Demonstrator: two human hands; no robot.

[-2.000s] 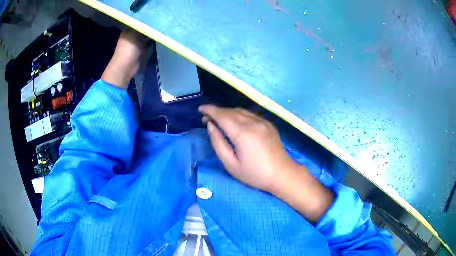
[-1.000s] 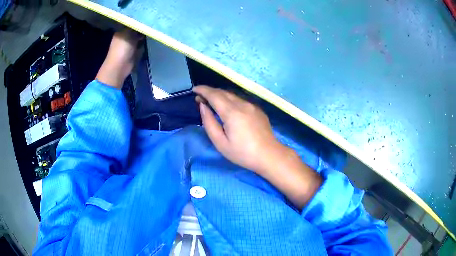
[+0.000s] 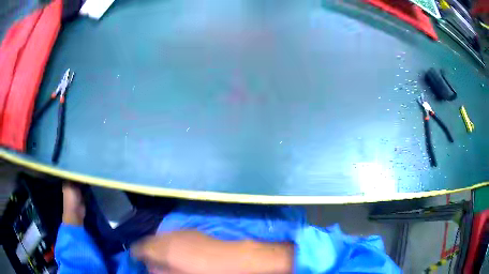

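Note:
The smartphone (image 3: pixel 113 206) shows as a pale panel below the bench edge, partly hidden by the edge. My left hand (image 3: pixel 73 202) is beside it at the far left, blurred, its fingers hidden under the bench edge. My right hand (image 3: pixel 171 251) is blurred in my lap, near the bottom of the picture; its fingers are too blurred to read. Diagonal cutters (image 3: pixel 63 93) lie open on the bench at left. A second pair of cutters (image 3: pixel 428 120) lies open at right. Neither hand touches the cutters.
Red pads (image 3: pixel 24 75) lie at left and a red pad (image 3: pixel 410 16) at back right. A black lump (image 3: pixel 439 84) and a yellow stick (image 3: pixel 466 119) lie at right. Bright clippings are scattered on the bench mat (image 3: pixel 230 123). A black tray with boards (image 3: pixel 32 241) is at lower left.
The view has swung up and across the bench, bringing both cutters and the red pads into sight. The phone and both hands now show lower in the picture.

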